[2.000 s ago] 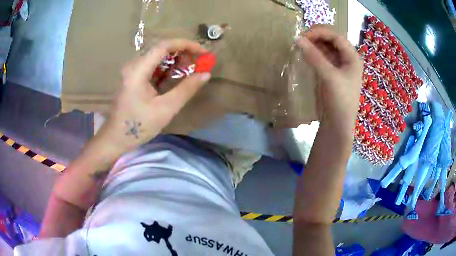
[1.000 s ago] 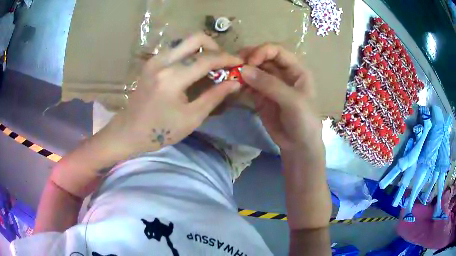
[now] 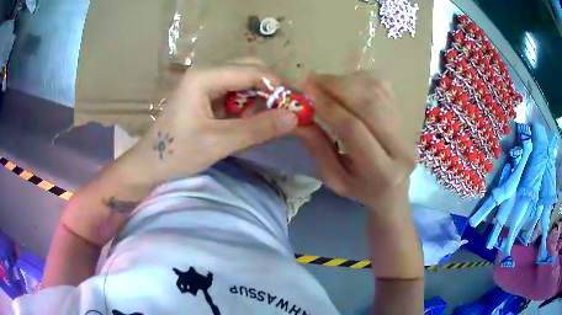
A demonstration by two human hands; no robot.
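My left hand (image 3: 212, 114) holds a red-headed figurine (image 3: 302, 112) with a white-and-red body between thumb and fingers. A second red-headed figurine (image 3: 236, 103) lies inside the same hand, nearer the palm. My right hand (image 3: 357, 132) is blurred and close to the right side of the held figurine's red head. Its fingers are bent, and whether they hold a small part cannot be told. A small whitish cup (image 3: 268, 26) stands on a dark smudge on the cardboard sheet (image 3: 129, 55), beyond my hands.
A pile of white-pink parts (image 3: 399, 17) lies at the cardboard's upper right. Dense rows of red-headed figurines (image 3: 465, 111) cover the metal surface to the right. Light-blue limp glove-like shapes (image 3: 524, 184) lie beyond them. Shiny tape strips (image 3: 175, 34) are on the cardboard.
From two seconds ago, my right hand has come from near the parts pile to the figurine. Since one second ago it has shifted slightly right, and the second figurine has become visible.
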